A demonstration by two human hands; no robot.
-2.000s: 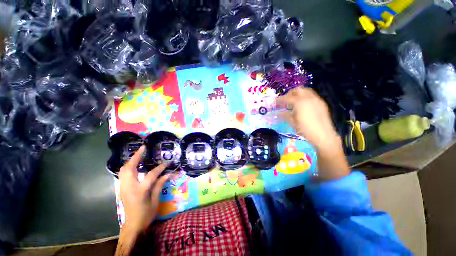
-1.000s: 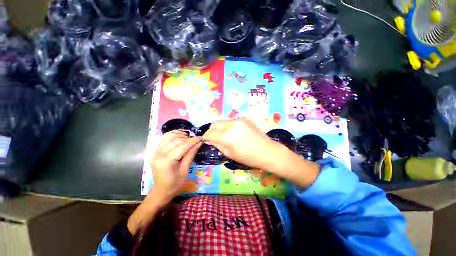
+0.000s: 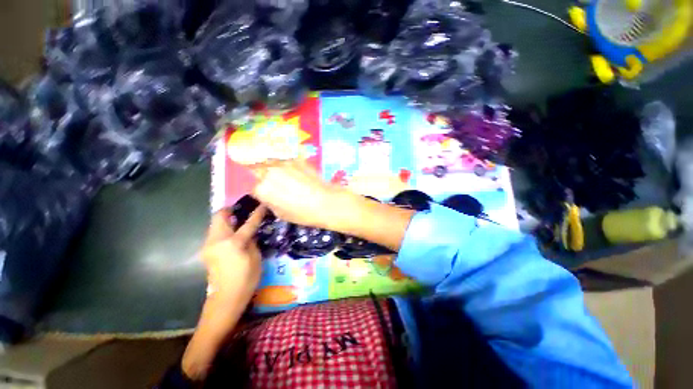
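Note:
Several glossy black housings (image 3: 311, 240) stand in a row across the cartoon-printed mat (image 3: 365, 171); my right forearm covers part of the row. My left hand (image 3: 234, 247) is at the leftmost housing (image 3: 247, 207), thumb and fingers around its edge, gripping it. My right hand (image 3: 287, 194) reaches across from the right and is just above that same housing, blurred. Its fingertips are unclear, and I cannot tell whether they hold a small part. A shiny purple heap of small parts (image 3: 484, 133) lies at the mat's upper right corner.
Plastic-wrapped black housings (image 3: 251, 57) are heaped along the back and left. At the right are a matte black heap (image 3: 585, 152), yellow-handled pliers (image 3: 573, 226), a pale-yellow bottle (image 3: 637, 225) and a clear bag (image 3: 658, 133). A blue-yellow fan (image 3: 619, 57) stands upper right; cardboard (image 3: 619, 311) is lower right.
Both hands have moved left along the row from the second housing to the leftmost one. My right hand has parted from my left fingertips. Earlier, my right hand was by the purple heap.

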